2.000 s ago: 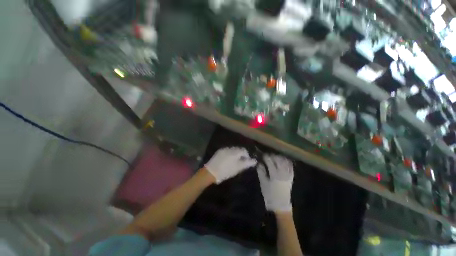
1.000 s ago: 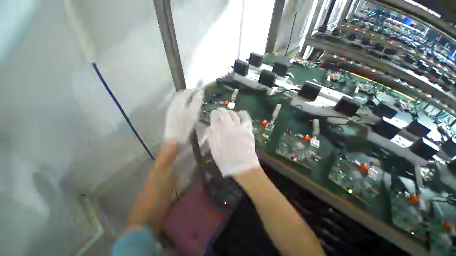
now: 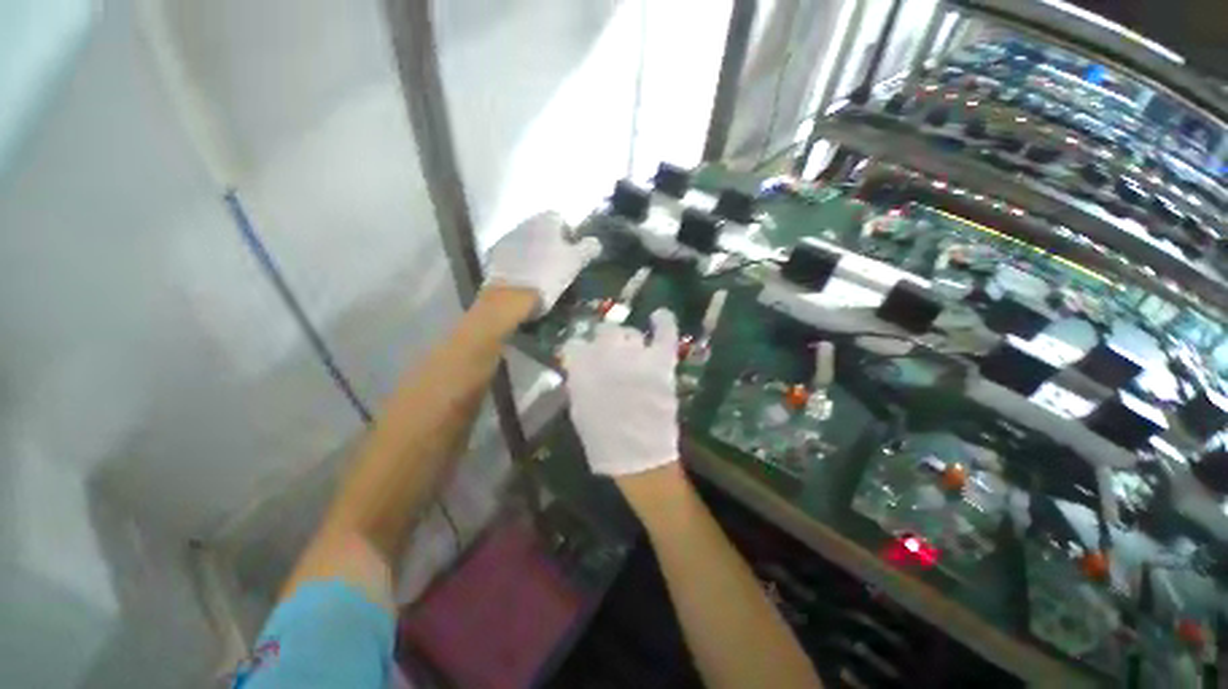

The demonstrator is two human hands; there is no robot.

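Observation:
My left hand [image 3: 539,259], in a white glove, is over the far left end of the shelf beside the rack post, fingers pointing right; whether it holds anything is not clear. My right hand [image 3: 625,399], also gloved, is over the shelf's front edge with its fingers at a green circuit board [image 3: 579,320]; its grip is hidden. A pale plug-in stick [image 3: 633,285] and an orange component stand at that board. More circuit boards [image 3: 774,424] lie to the right, one with a glowing red light [image 3: 913,549].
Black power adapters [image 3: 811,265] sit on white power strips [image 3: 848,292] behind the boards. A metal rack post [image 3: 438,148] stands at the left. A pink-red bin [image 3: 498,612] and part of the black tray [image 3: 613,633] are below the shelf.
Since the first frame, both hands have moved from the black tray up to the shelf's left end. Since one second ago, my left hand has moved right and further over the shelf.

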